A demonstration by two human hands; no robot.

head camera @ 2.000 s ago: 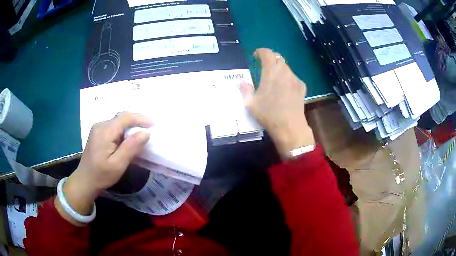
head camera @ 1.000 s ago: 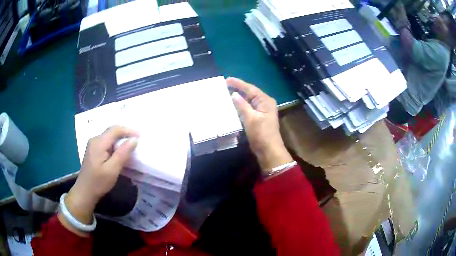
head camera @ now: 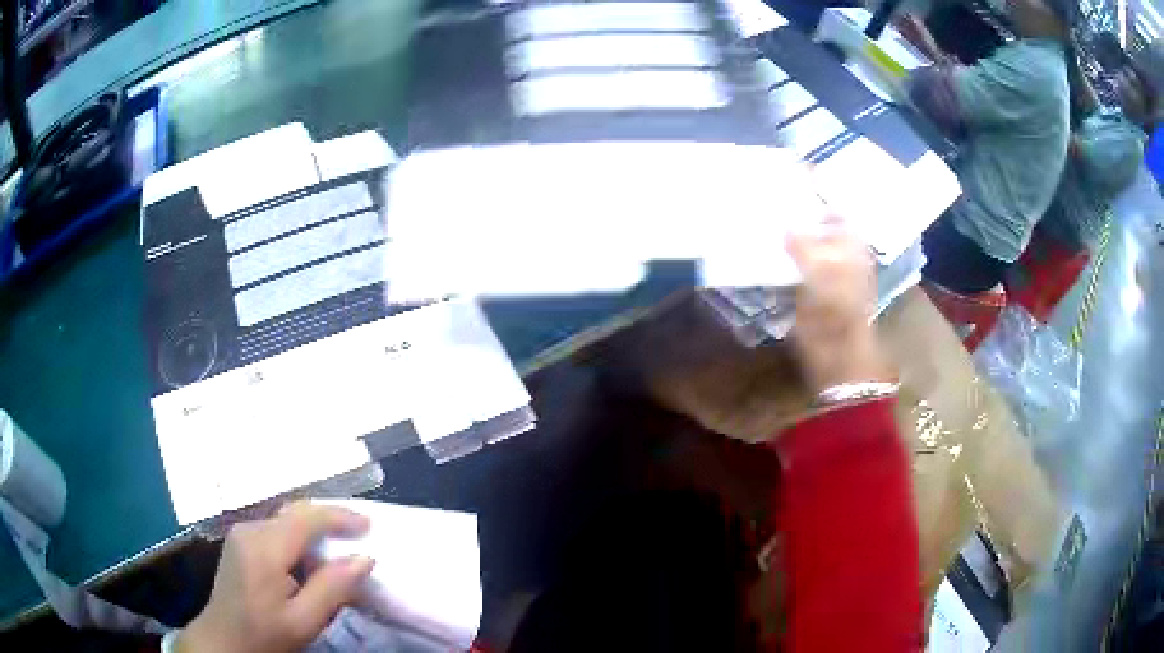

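Note:
My right hand [head camera: 836,300] grips the right edge of a flat box blank [head camera: 587,211], black panel and white flap, blurred, held over the right pile. My left hand [head camera: 275,580] holds a folded white label strip [head camera: 415,561] near the table's front edge; its wrist is cut off by the lower edge. The stack of blanks [head camera: 268,427] lies in front, its top one showing a headphone drawing and pale text blocks. The pile of other blanks [head camera: 913,211] at right is partly hidden by the moving blank.
The label roll [head camera: 28,472] stands at the left edge. A blue tray [head camera: 147,140] with a black object is at the far left. Brown cardboard [head camera: 951,408] lies lower right. Two people [head camera: 1015,128] are at upper right, beyond the pile.
My right hand has lifted a blank off the front stack and moved it right, over the other pile. My left hand still holds the label strip. The view has turned right.

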